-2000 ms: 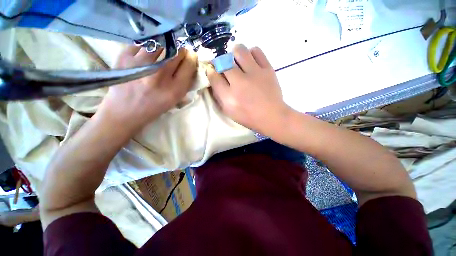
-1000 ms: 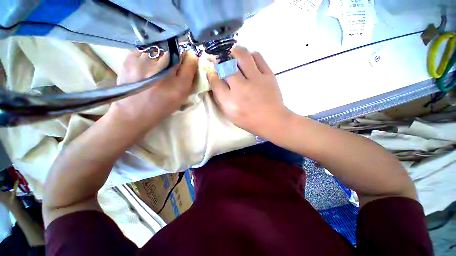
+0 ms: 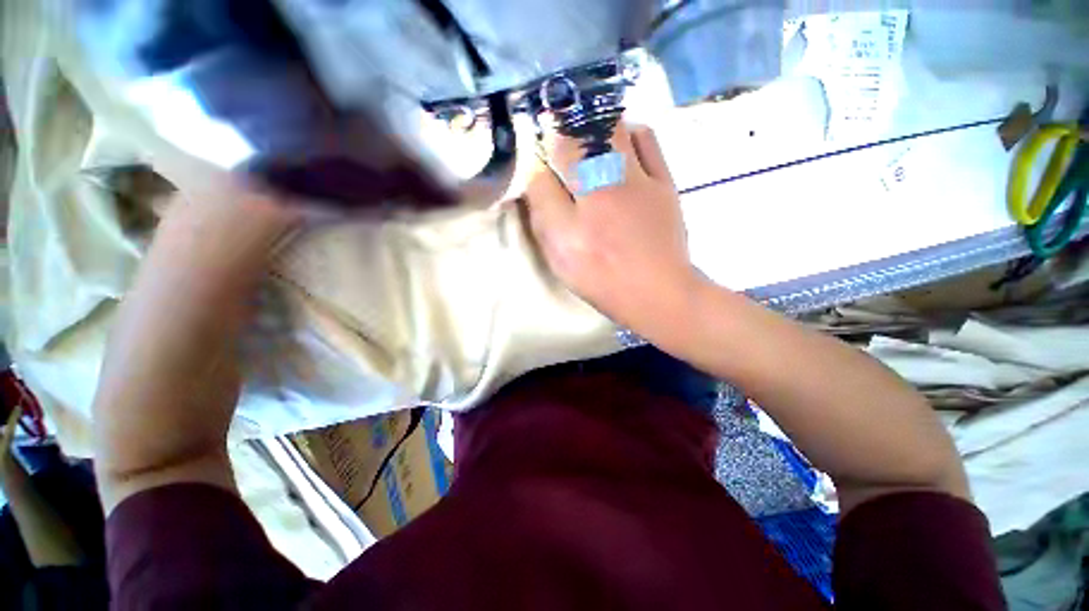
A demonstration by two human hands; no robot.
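Note:
A cream fabric piece (image 3: 478, 292) lies in soft folds left of and below the sewing machine's needle area. A small grey block (image 3: 600, 172) sits under the dark needle clamp (image 3: 588, 113). My right hand (image 3: 615, 233) is beside and below the block, with its thumb side on the fabric edge and its fingertips partly hidden behind the block. My left hand (image 3: 239, 215) is at the left over the fabric, strongly blurred. A large dark blurred shape in front covers its fingers, so its grip does not show.
The white machine bed (image 3: 824, 197) has a dark seam line. A printed paper label (image 3: 866, 72) lies at its back. Yellow (image 3: 1039, 173) and green loop handles are at the right end. Layered cloth (image 3: 1015, 358) is at right, a cardboard box (image 3: 370, 466) below. Another person's arm shows far left.
My left hand has left the needle area and moved left. The curved metal bar has given way to a dark blurred shape. My right hand stays beside the block; the view has shifted slightly.

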